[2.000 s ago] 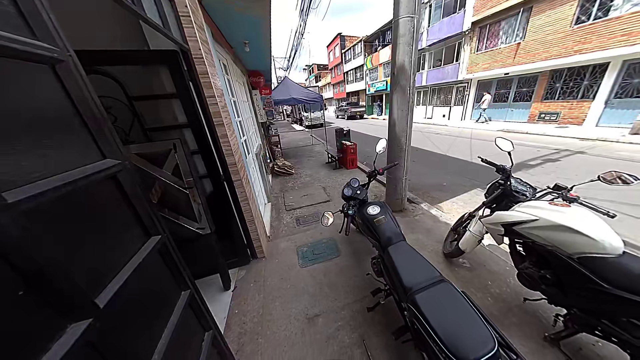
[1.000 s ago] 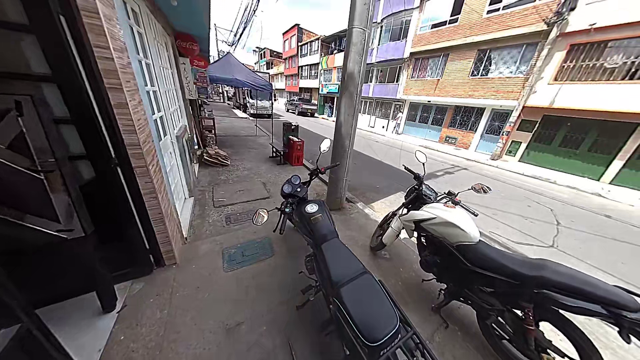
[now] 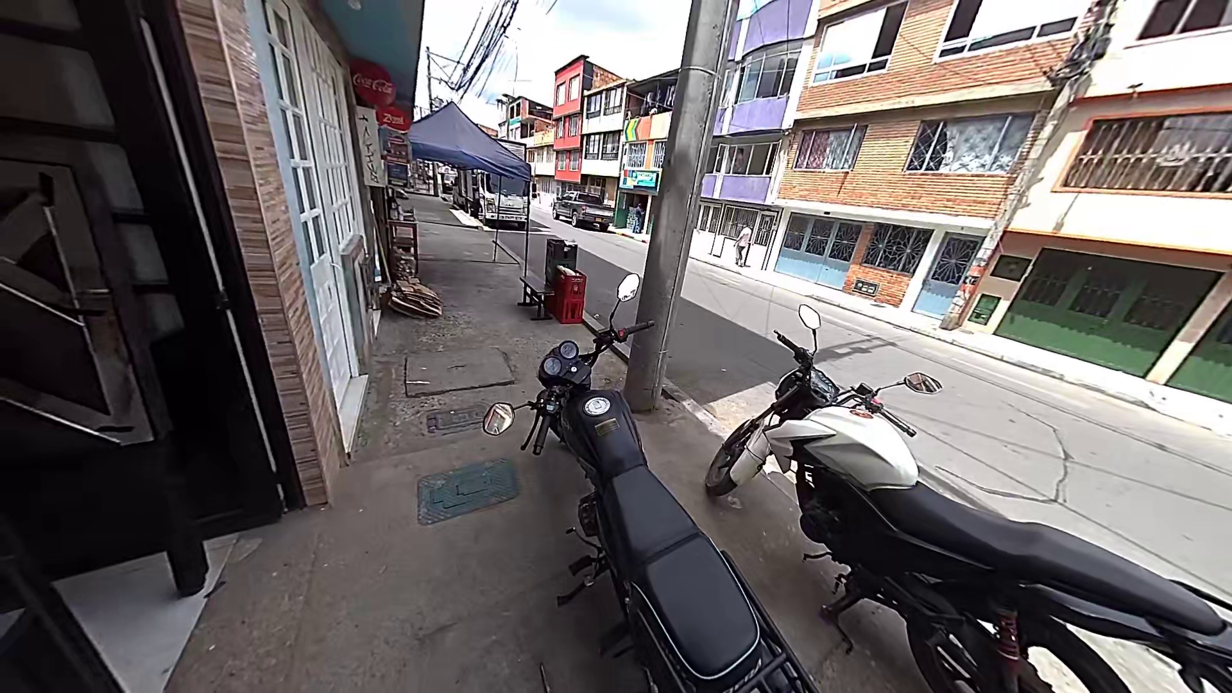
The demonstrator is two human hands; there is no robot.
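Observation:
Neither of my hands shows in the head view. Nearest to me on the pavement stands a black motorcycle [image 3: 664, 539], its round mirrors and handlebar pointing away up the street. To its right a second motorcycle with a white tank [image 3: 857, 448] and a long black seat leans beside the kerb. A teal utility cover [image 3: 468, 491] lies flat in the pavement left of the black motorcycle.
A dark metal door [image 3: 82, 289] stands at the left, by a tiled wall edge [image 3: 260, 250]. A concrete pole [image 3: 674, 212] rises beyond the motorcycles. Farther on are red crates [image 3: 568, 295], a blue canopy [image 3: 467, 140], a parked pickup [image 3: 581, 210] and a distant person [image 3: 742, 245].
The view has swung to the right, so more of the white-tanked motorcycle and the buildings across the street shows. Both motorcycles stay parked.

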